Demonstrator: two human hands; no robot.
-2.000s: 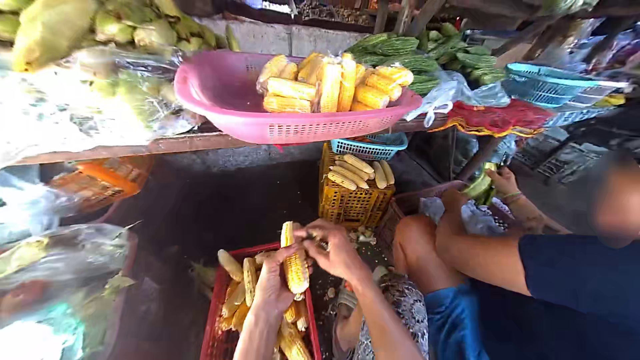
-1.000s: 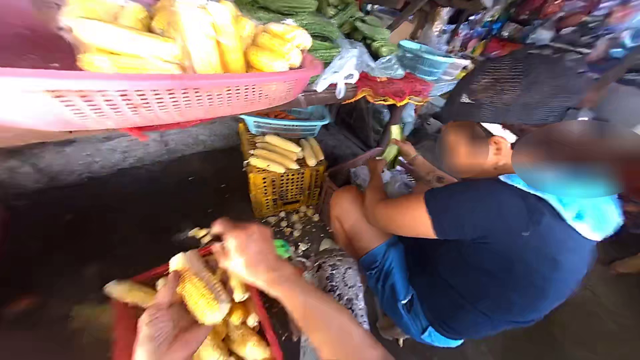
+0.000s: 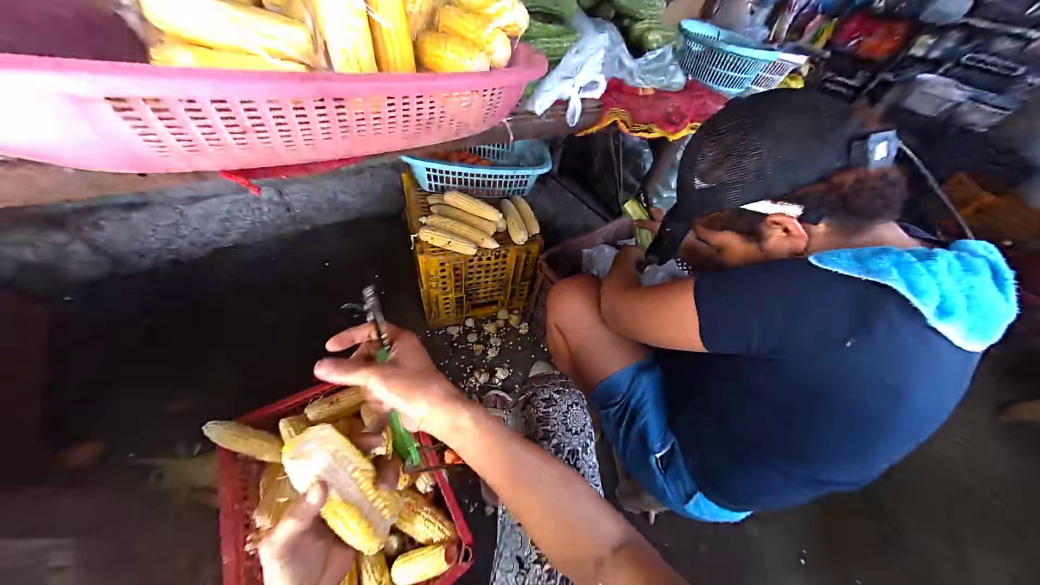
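My left hand (image 3: 309, 540) grips a husked ear of corn (image 3: 345, 479), partly pale and stripped of kernels on its upper side, over a red plastic crate (image 3: 236, 496). Several more ears fill that crate, one (image 3: 244, 440) lying across its left rim. Just above and to the right, my right hand (image 3: 394, 378) holds a green-handled peeler or knife (image 3: 402, 439), its metal end pointing up past my fingers. The tool's exact kind is hard to tell.
A pink basket (image 3: 309, 122) of bagged corn stands on the ledge above. Beyond my hands, a yellow crate (image 3: 479, 280) bears husked ears and a blue basket (image 3: 479, 171). A co-worker (image 3: 812, 390) crouches at the right, holding a green ear. Scraps (image 3: 487, 349) litter the floor.
The green-handled tool now shows plainly in my right hand, which was on the ear two seconds ago and is now apart from it. The view has swung right and closer to the co-worker.
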